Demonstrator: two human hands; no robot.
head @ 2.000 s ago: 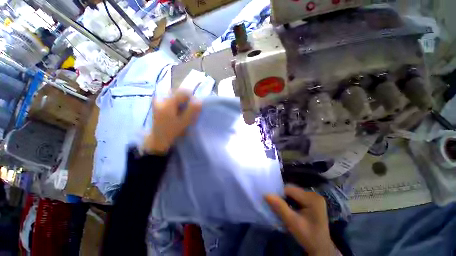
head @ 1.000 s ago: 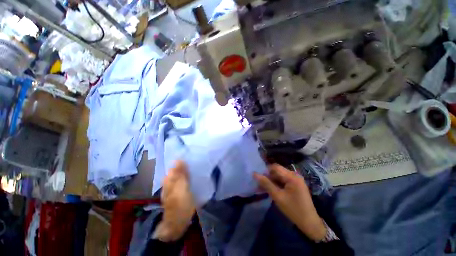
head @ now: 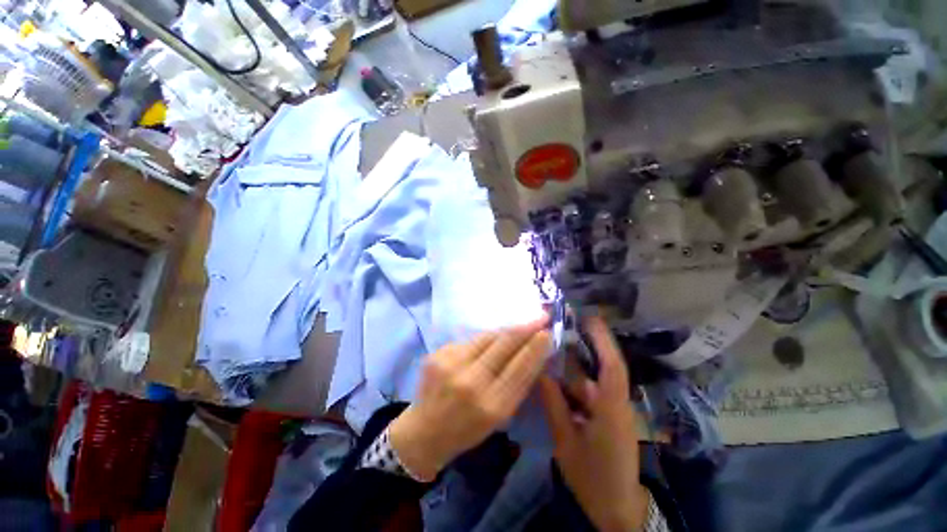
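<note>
The light blue garment (head: 395, 281) lies on the table left of the needle area (head: 545, 265), its right part washed out by the lamp. My left hand (head: 472, 390) lies at its front edge, with fingertips pinching the cloth just in front of the needle. My right hand (head: 597, 416) is close beside it on the right, thumb and fingers around the cloth edge. A small dark thing, perhaps snips (head: 582, 351), shows between those fingers; it is hard to see. The off-white overlock machine (head: 535, 114) with a red-orange badge stands behind.
Another light blue piece with a flap (head: 265, 239) lies at the left of the table. A white strip (head: 727, 324) and a tape roll (head: 935, 312) are at right. Red crates (head: 114, 457) and a cardboard box (head: 125, 213) stand left. Dark blue cloth (head: 831, 483) lies at front right.
My left hand has moved right and up from the cloth's front edge to the needle area. My right hand has come in beside it. The cloth's near part is gathered there, and the view has shifted.
</note>
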